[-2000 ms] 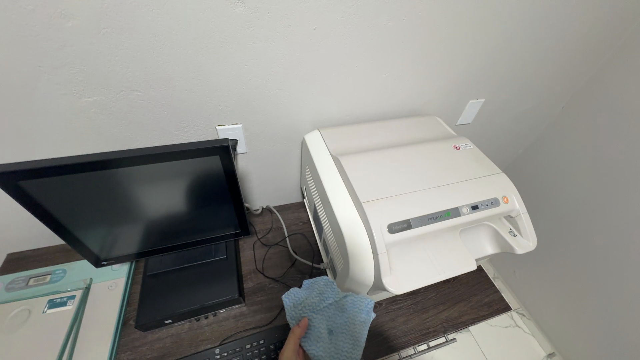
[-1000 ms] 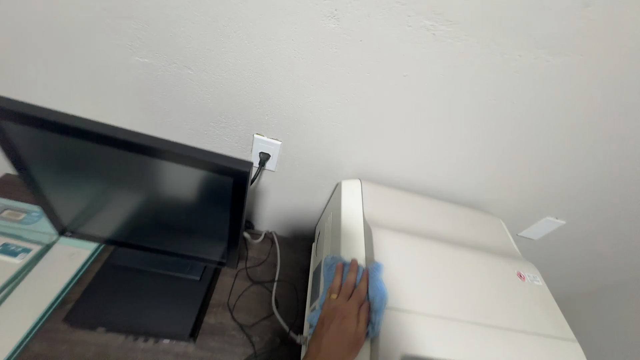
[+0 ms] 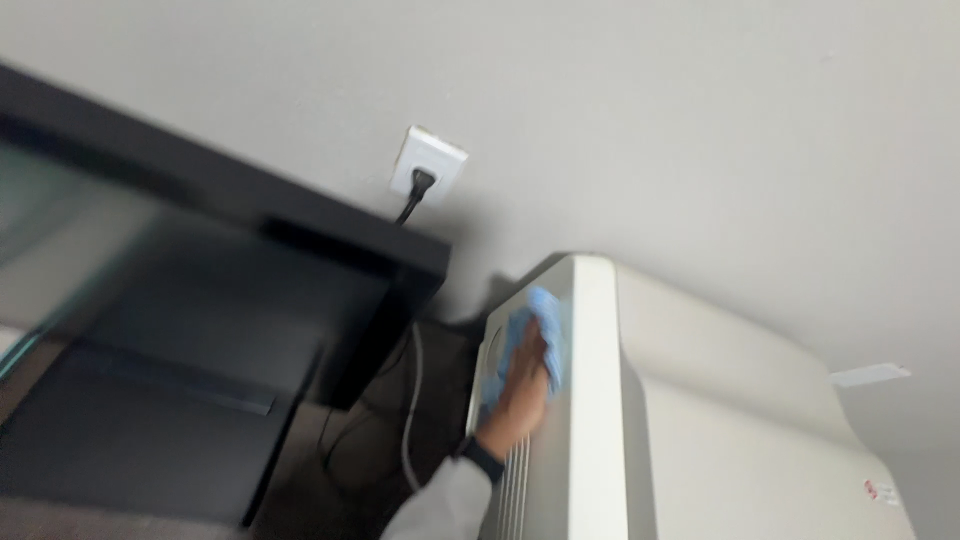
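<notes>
My left hand point(image 3: 525, 375) presses a blue cloth point(image 3: 549, 322) against the left side panel of a large white desktop machine point(image 3: 750, 442). The fingers point up toward the panel's upper back part, above a row of vent slots point(image 3: 514, 487). Motion blur softens the hand, and part of the cloth is hidden behind it. A dark band circles the wrist below a light grey sleeve. My right hand is out of view.
A black monitor point(image 3: 225, 300) stands close on the left. Behind it, a black plug point(image 3: 422, 180) sits in a white wall outlet point(image 3: 442, 161). A pale cable point(image 3: 412, 405) and thin dark cords lie between monitor and machine. Another white wall plate point(image 3: 870, 375) is at right.
My left hand, with the cloth, has gone from in front of the machine to its left edge, then farther back onto the side panel. The view has moved closer.
</notes>
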